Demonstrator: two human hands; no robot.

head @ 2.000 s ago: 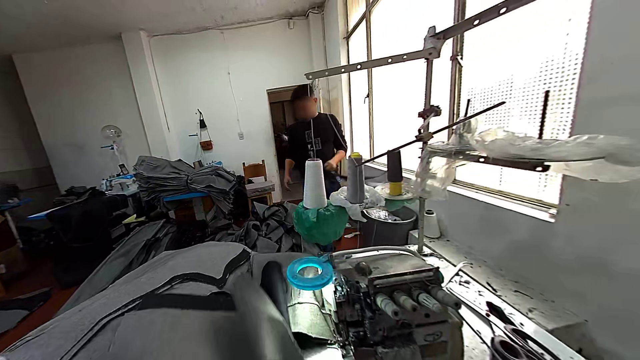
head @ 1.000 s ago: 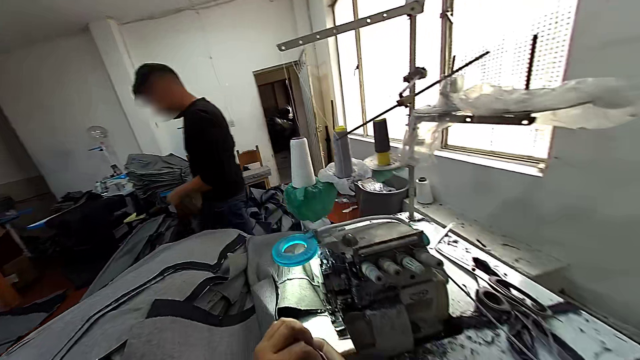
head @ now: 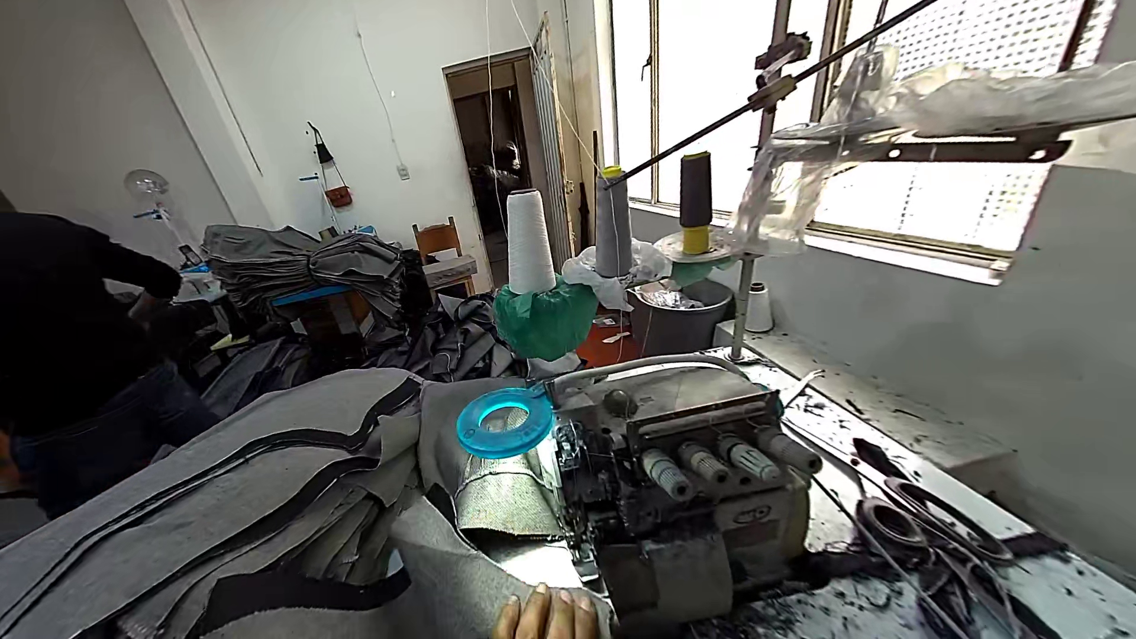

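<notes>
At the bottom centre, the fingertips of one hand, seemingly my left hand [head: 546,614], lie side by side on grey fabric [head: 457,568], just in front of an overlock sewing machine [head: 701,479]. The palm and thumb are hidden, and my right hand is not visible. A lit piece of fabric [head: 501,501] lies left of the presser foot area, under a translucent blue ring [head: 504,422]. Layered grey fabric pieces with dark edging [head: 293,444] spread to the left. Behind the machine stand a white thread cone [head: 530,240], a grey one [head: 612,226] and a black one [head: 697,191].
A person in dark clothes [head: 62,328] bends at the far left near a stack of folded fabric [head: 302,262]. Scissors [head: 945,519] and lint lie on the white table at right. A grey bucket [head: 679,319] stands behind, and a thread stand rod [head: 701,133] crosses above.
The other person has moved from the doorway to the far left. My hand, at the machine's front one second ago, now shows only its fingertips on the fabric.
</notes>
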